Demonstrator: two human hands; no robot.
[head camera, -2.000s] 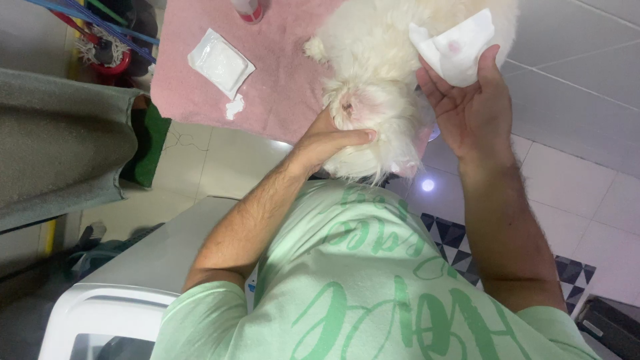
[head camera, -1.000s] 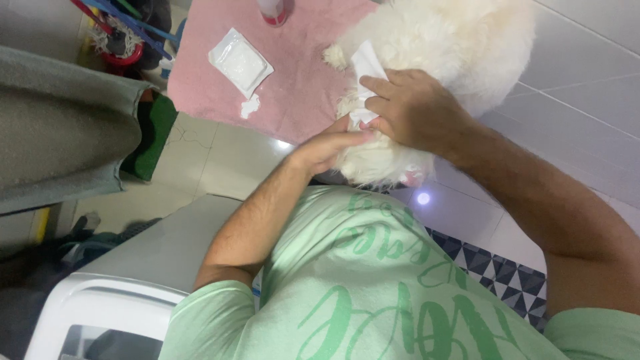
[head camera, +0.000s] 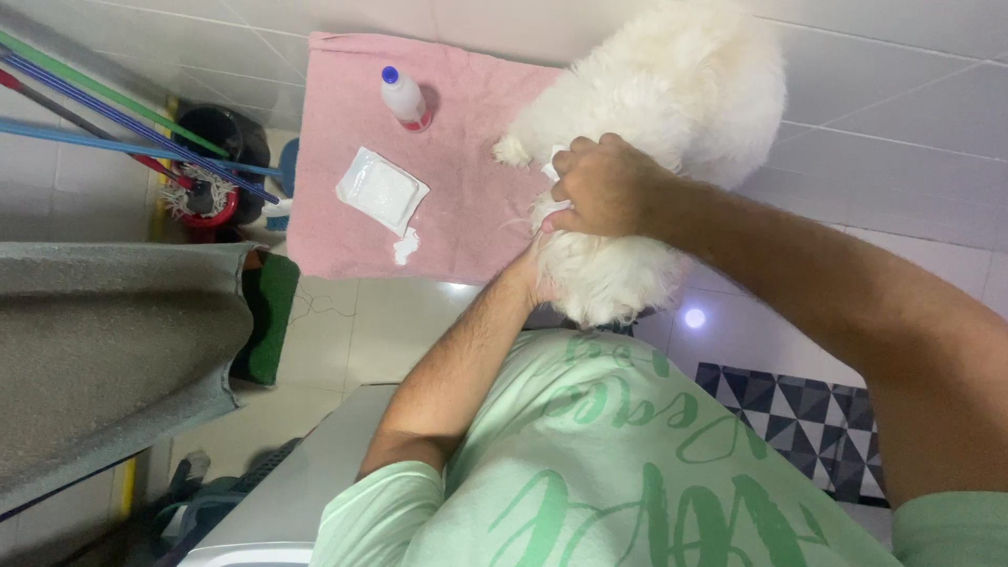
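A fluffy white dog (head camera: 669, 87) is on a pink towel (head camera: 465, 94), its head towards me. My left hand (head camera: 543, 272) holds the side of the dog's head, its fingers partly hidden by fur. Over the dog's ear area, my right hand (head camera: 602, 189) grips a white wipe (head camera: 554, 164), which shows at the fingertips. To the left on the towel lie a white packet (head camera: 383, 190) and a small crumpled white scrap (head camera: 406, 246). A plastic bottle with a blue cap (head camera: 404, 98) stands behind the packet.
Tiled walls border the towel at the back and right. Several broom or mop handles (head camera: 118, 118), a mop head in a red bucket (head camera: 206, 209) and a hanging grey cloth (head camera: 118, 346) are at left. A patterned mat (head camera: 795, 417) lies on the floor at right.
My right hand has come from the right side, where it held the wipe spread out, down to the dog's ear area. My left hand stays at the dog's head. More of the bottle shows.
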